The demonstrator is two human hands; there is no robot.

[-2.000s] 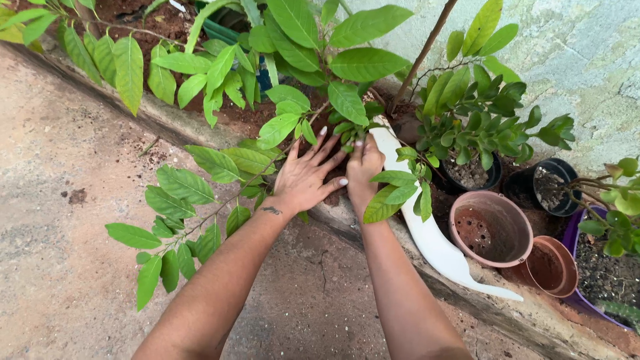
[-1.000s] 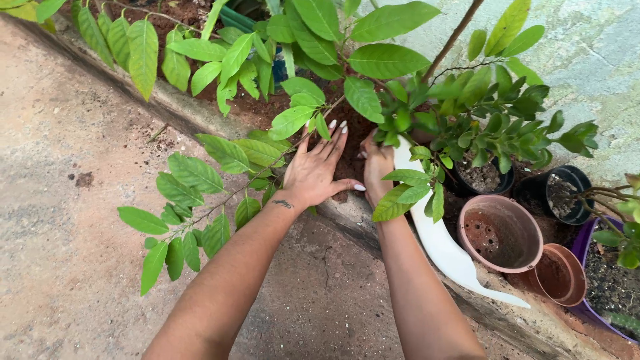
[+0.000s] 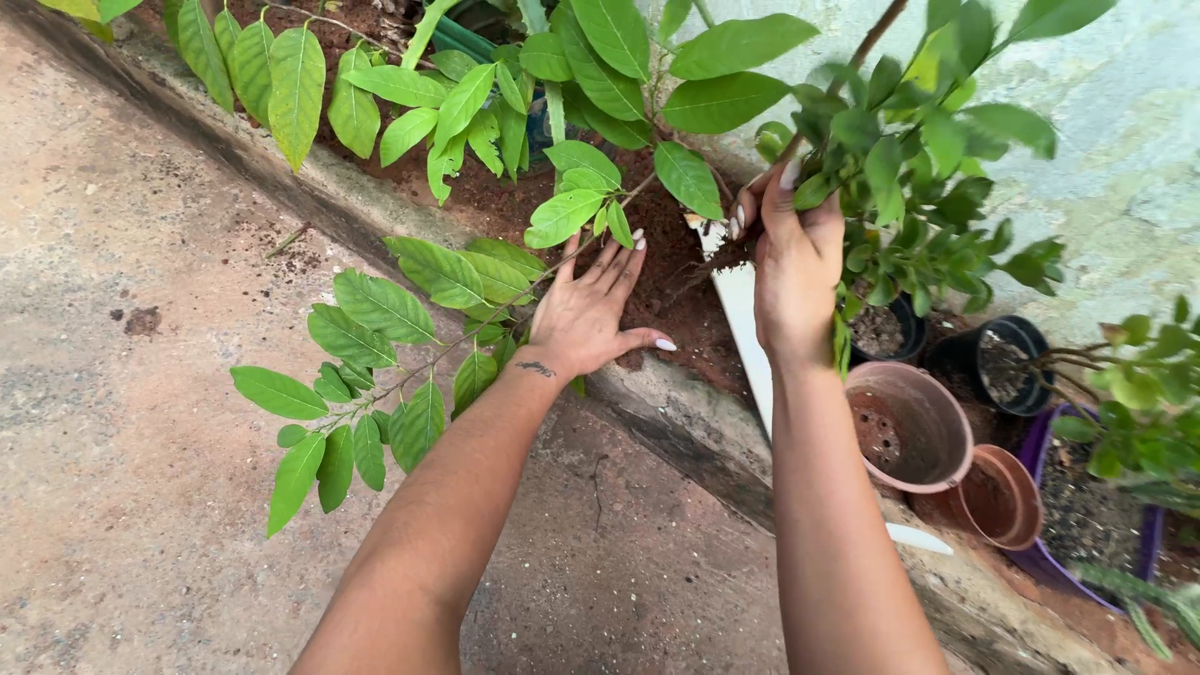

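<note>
My left hand (image 3: 591,314) lies flat with fingers spread on the reddish soil (image 3: 670,281) of the bed, beside a leafy branch (image 3: 431,361) that leans over the concrete edging. Raised to its right, my right hand (image 3: 797,248) is closed around the lower stem of a small leafy plant (image 3: 881,159). Dark roots with soil clinging to them hang at the left of that hand, above a white, long-handled tool (image 3: 741,319). Part of this tool is hidden behind my right forearm; its kind cannot be told.
At the right stand a pink plastic pot (image 3: 914,427), a smaller terracotta-coloured pot (image 3: 998,497), black pots (image 3: 1012,366) with plants and a purple planter (image 3: 1148,544). A weathered wall (image 3: 1116,225) rises behind. The concrete edging (image 3: 656,403) crosses diagonally.
My right hand has risen from the soil, away from my left hand, with the small plant in its grip; its roots now show. My left hand remains on the soil.
</note>
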